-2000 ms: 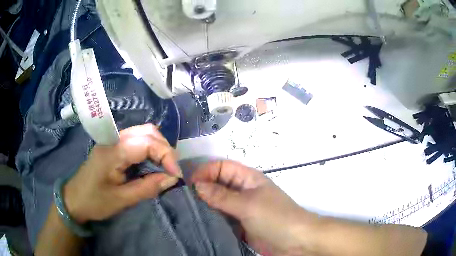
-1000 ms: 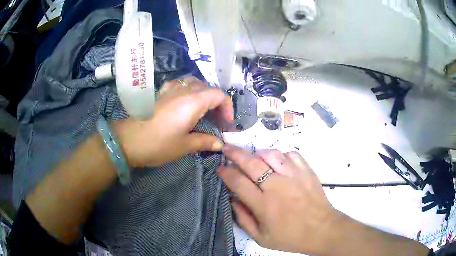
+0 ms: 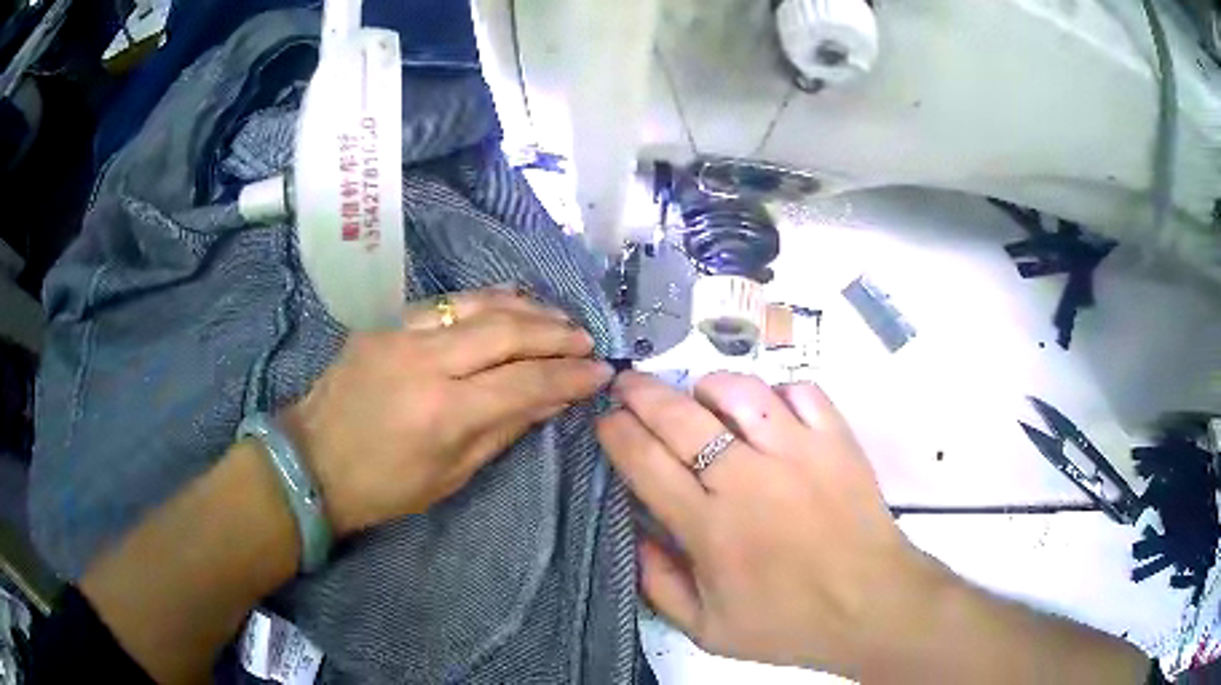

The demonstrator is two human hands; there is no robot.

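Note:
The grey-blue denim garment [image 3: 442, 575] lies across the left of the machine bed, its edge running by the needle area. My left hand [image 3: 449, 402] lies flat on it, fingers together, holding it down; its thumb is hidden. My right hand [image 3: 750, 495] holds the garment's right edge with bent fingers. A tiny dark fabric strip [image 3: 620, 365] shows between the fingertips of both hands, just in front of the presser foot [image 3: 627, 274]. The needle tip cannot be made out.
The lamp [image 3: 351, 181] hangs over the garment, close above my left hand. The white machine head [image 3: 964, 94] spans the top. Thread snips [image 3: 1078, 459], a strip pile [image 3: 1178, 515], more strips [image 3: 1058, 261] and a metal plate [image 3: 878, 313] lie right. A care label [image 3: 279, 649] shows lower left.
The garment has come from near my lap up to the needle area. My left hand has gone from pinching the strip to lying flat. My right hand has moved up beside it.

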